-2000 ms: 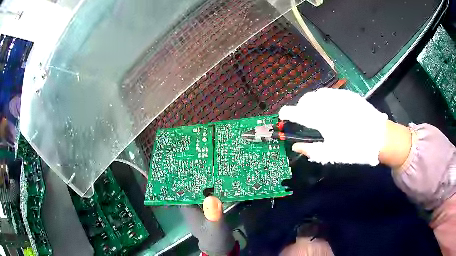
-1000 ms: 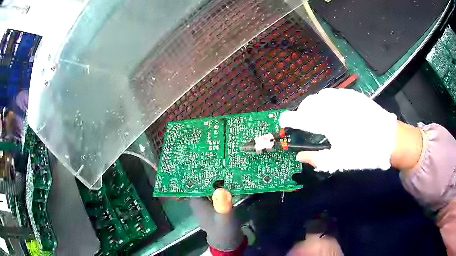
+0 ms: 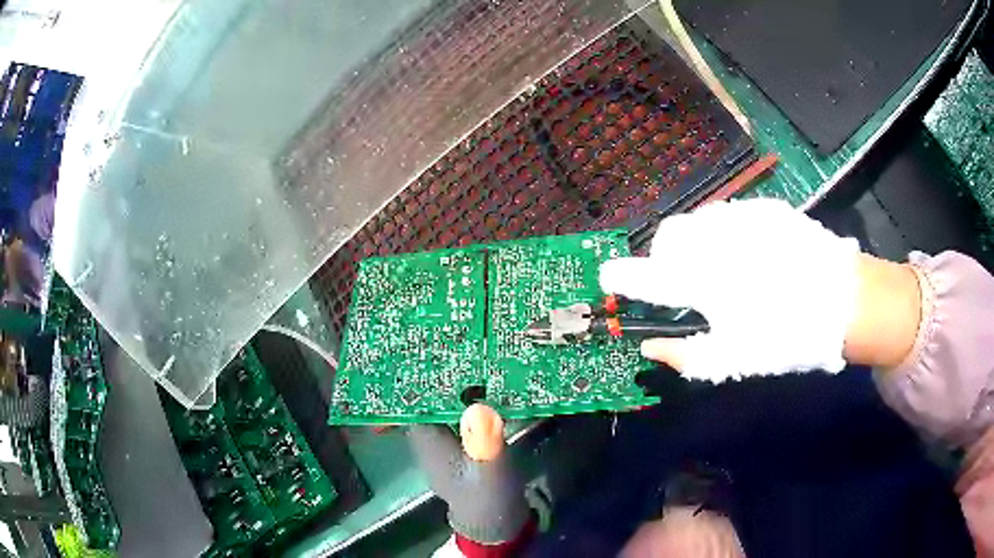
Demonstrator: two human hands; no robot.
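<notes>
A green circuit board [image 3: 414,338] with two joined halves and a slot between is held solder side up, near the front edge of the grid tray. My left hand [image 3: 480,463], in a grey fingerless glove, grips its lower edge at the middle; the bare thumb shows and the other fingers are hidden below. My right hand [image 3: 741,292], in a white knit glove, holds side cutters [image 3: 569,325] by black handles with red near the joint. The steel jaws are over the board's right half, just right of the slot. Whether they touch a lead is too small to tell.
A scratched clear shield [image 3: 207,207] arches over the reddish-brown grid tray [image 3: 589,131]. Stacked boards, component side up [image 3: 256,447], lie at lower left beside a dark foam sheet [image 3: 153,458]. A black mat [image 3: 817,65] lies at upper right, another board [image 3: 970,131] at the right edge.
Since the first frame, the board, both hands and the cutters have shifted slightly in the picture. In the last second the jaws have moved little and remain over the right half.
</notes>
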